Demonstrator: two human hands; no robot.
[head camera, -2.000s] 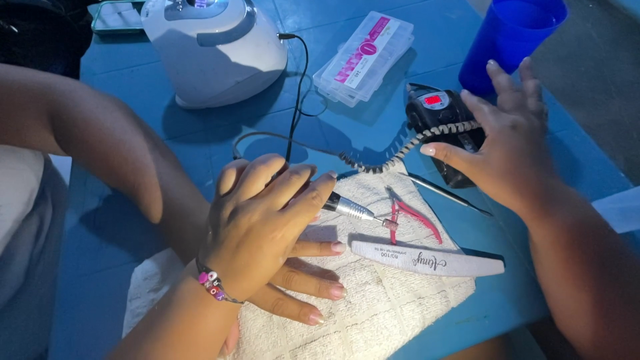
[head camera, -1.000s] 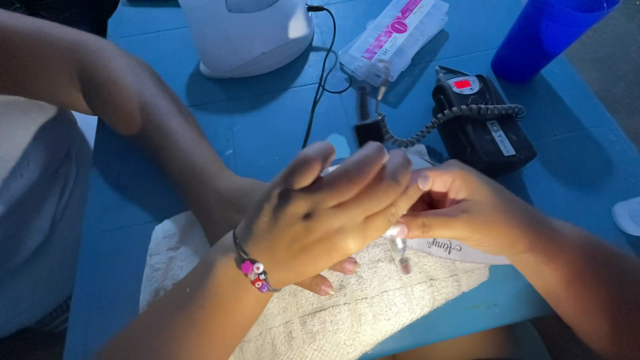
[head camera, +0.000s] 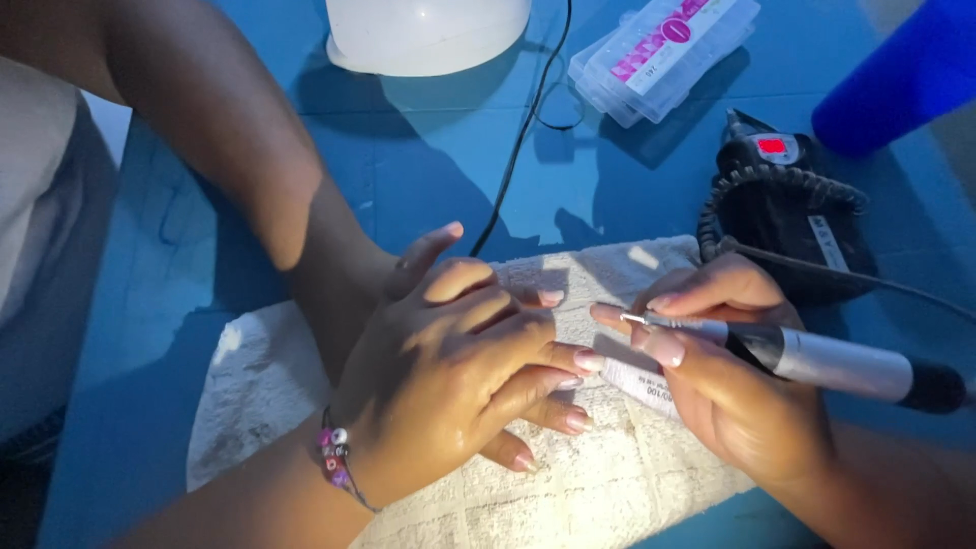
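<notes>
My left hand, with a beaded bracelet at the wrist, lies over another person's hand and holds its fingers above a white towel. That person's forearm comes from the upper left. In my right hand is an electric nail drill handpiece, held like a pen, its thin metal bit pointing left toward the held fingers without touching them. A nail file lies on the towel, partly hidden by my right hand.
The black drill control unit, wrapped in its coiled cord, stands right of the towel. Behind are a blue cup, clear plastic boxes, a white device and a black cable on the blue table.
My right hand was open near the control unit two seconds ago; now it holds the drill handpiece. Earlier the handpiece lay by my left hand. The view has shifted closer.
</notes>
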